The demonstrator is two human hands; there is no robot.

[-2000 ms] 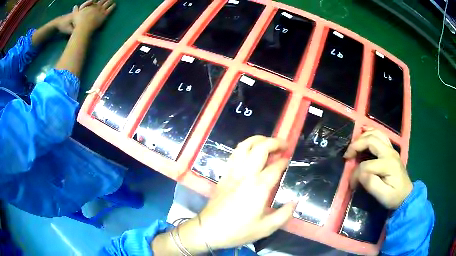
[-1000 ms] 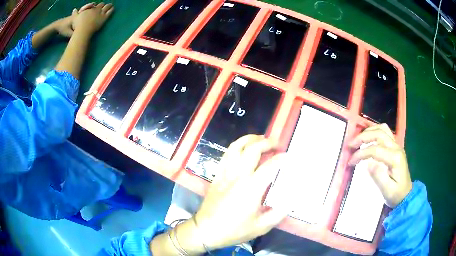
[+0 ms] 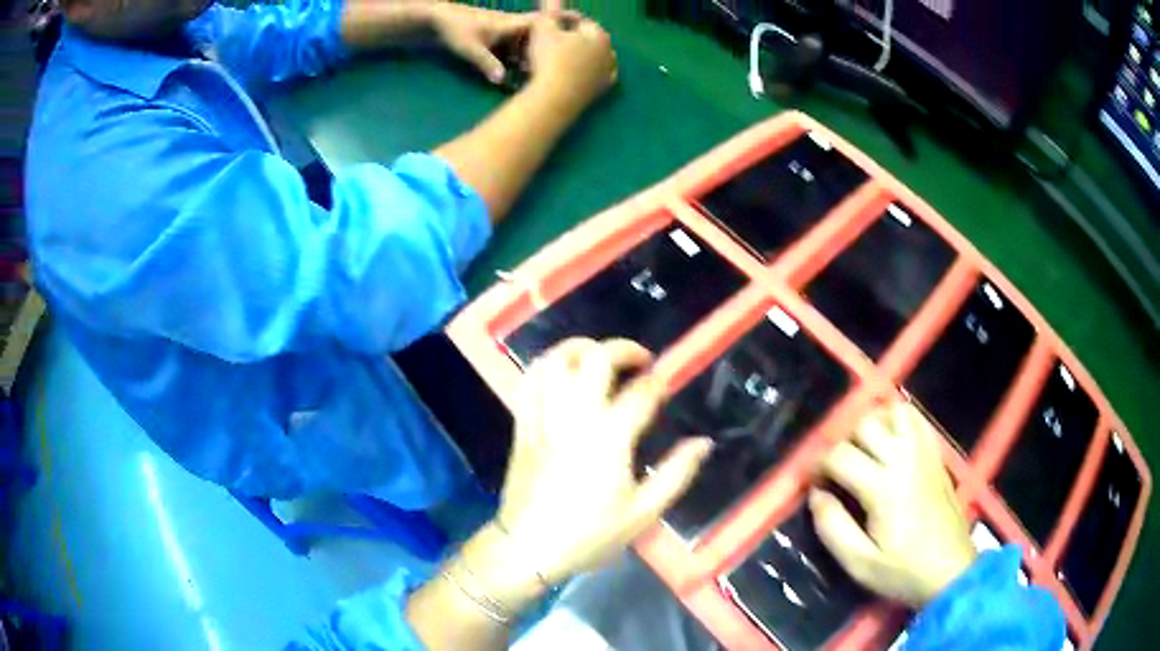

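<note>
A salmon-red foam tray [image 3: 575, 275] lies tilted across the picture with black-screened phones in its slots. The phones have small white labels at one end and white handwritten-looking marks. My left hand [image 3: 579, 464] is over the near ends of the first front-row phone [image 3: 636, 286] and the second [image 3: 751, 401], thumb and fingers apart. My right hand [image 3: 901, 509] is over the divider and the third front-row phone [image 3: 782, 591], fingers bent, thumb apart from them. Neither hand holds a phone lifted. Glare shows on the near phones. The tray's near right part is hidden or cut off.
A person in a blue smock [image 3: 255, 242] sits at the left, hands together on the green mat [image 3: 636, 159]. A white cable [image 3: 759, 57] and dark stands are at the back. A monitor [image 3: 1136, 95] is at the upper right. A blue stool [image 3: 363, 524] stands below left.
The view has swung left, so the tray appears further right and turned. Both hands have moved to phones further left in the front row. The two white-lit screens no longer show.
</note>
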